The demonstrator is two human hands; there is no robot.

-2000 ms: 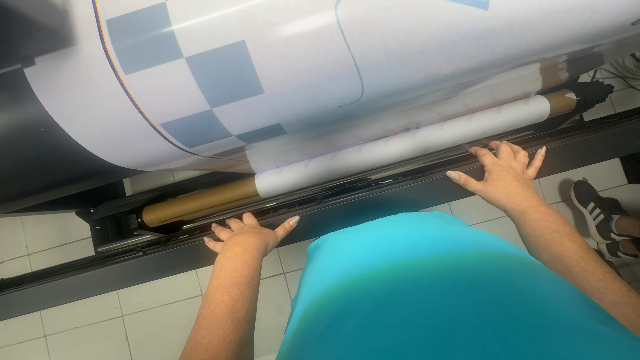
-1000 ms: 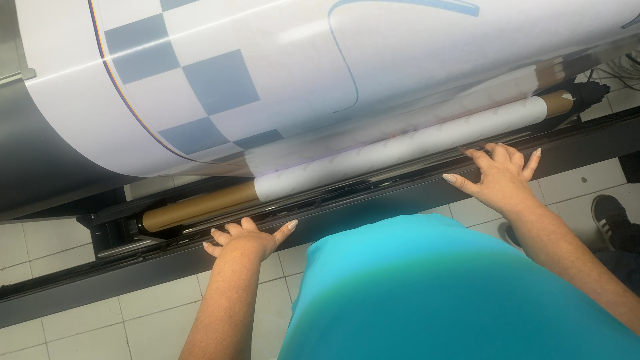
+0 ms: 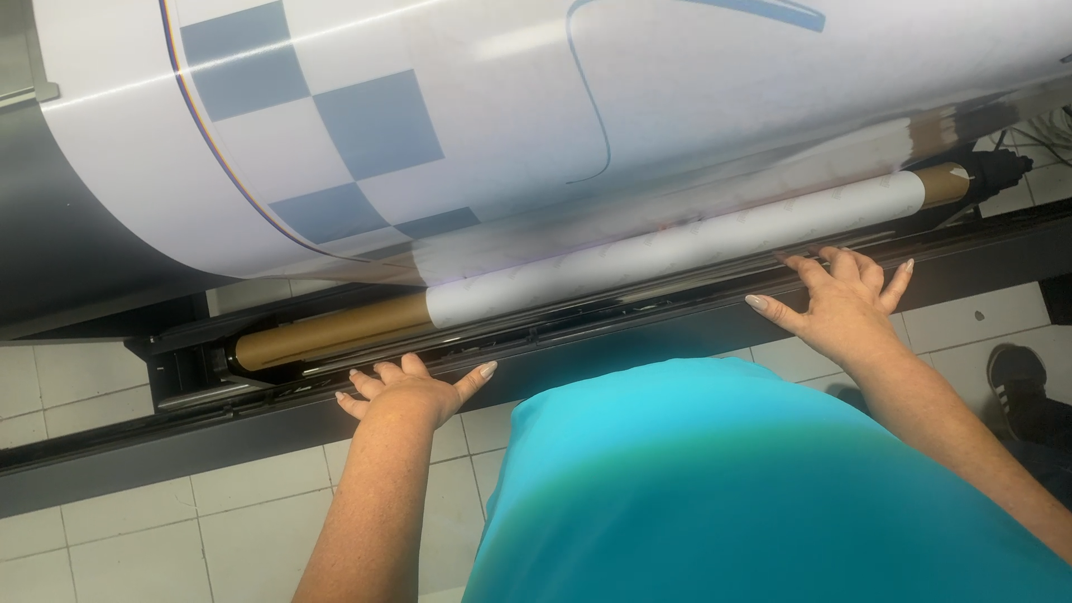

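Observation:
My left hand (image 3: 406, 395) rests with spread fingers on the dark front rail (image 3: 620, 339) of a large-format printer, below the brown cardboard core (image 3: 335, 331) of the take-up roll. My right hand (image 3: 842, 306) lies farther right on the same rail, fingers apart, just below the white rolled material (image 3: 678, 243) on that core. Neither hand holds anything. Above them hangs a wide glossy printed sheet (image 3: 502, 117) with blue-grey squares, a curved blue line and a thin dark-and-orange stripe. Its lower part runs down behind the roll.
A black roll holder (image 3: 997, 180) supports the core's right end, with cables (image 3: 1047, 134) beyond it. Dark printer body (image 3: 92, 234) shows at the left. A person's dark shoe (image 3: 1017, 377) stands on the tiled floor (image 3: 260, 519) at the right.
The printed sheet's pattern has shifted slightly upward, and more of its curved line shows. The other person's feet at the right have moved. My hands stay on the rail.

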